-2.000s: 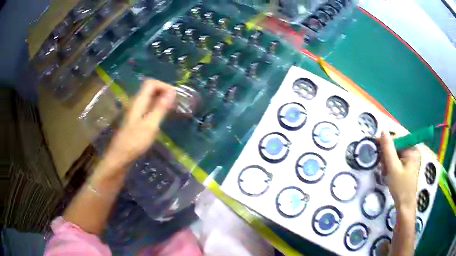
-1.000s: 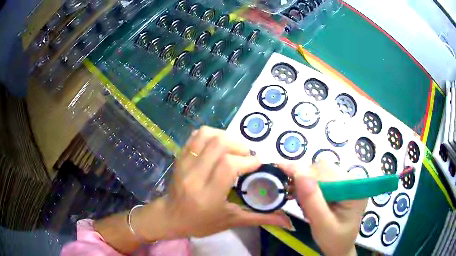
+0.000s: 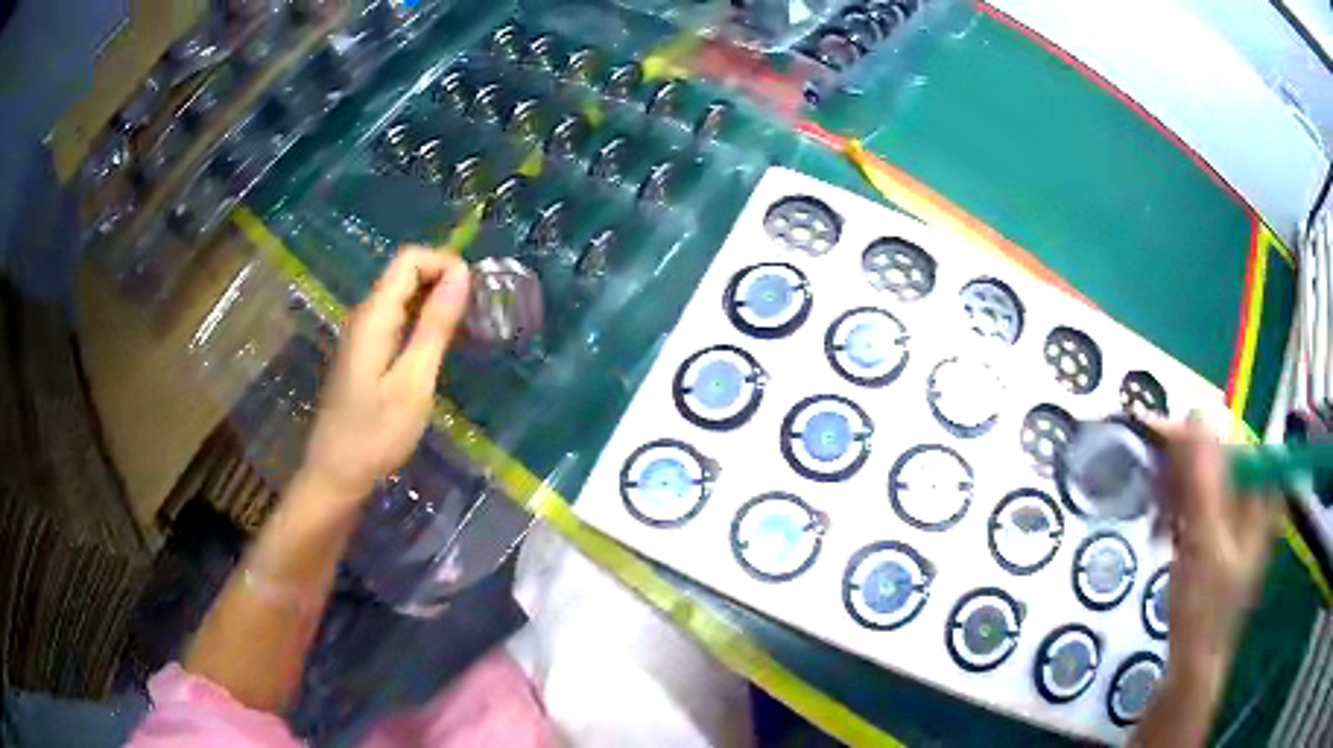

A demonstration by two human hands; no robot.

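My left hand [image 3: 388, 365] holds a round speaker driver [image 3: 504, 303] by its edge over the near side of the clear blister tray [image 3: 351, 234], which holds rows of drivers. My right hand [image 3: 1206, 512], blurred, holds another driver [image 3: 1108, 469] over the white foam tray [image 3: 731, 482], at its upper right pockets. The green probe handle [image 3: 1275, 466] sticks out to the right from the same hand. Several foam tray pockets hold drivers with bluish or silver faces. The back row shows perforated round bottoms [image 3: 899, 269]. The probe tip is hidden.
More clear trays with dark parts [image 3: 219, 117] lie on brown cardboard [image 3: 132, 344] at left. Another filled clear tray [image 3: 863, 37] is at the far side. Yellow and red tape marks the green mat [image 3: 1082, 190]. White slabs [image 3: 1316, 351] stand at the right edge.
My hands have moved apart from the front middle. My left hand is back over the clear tray with a driver; my right hand has moved right with a driver and the probe.
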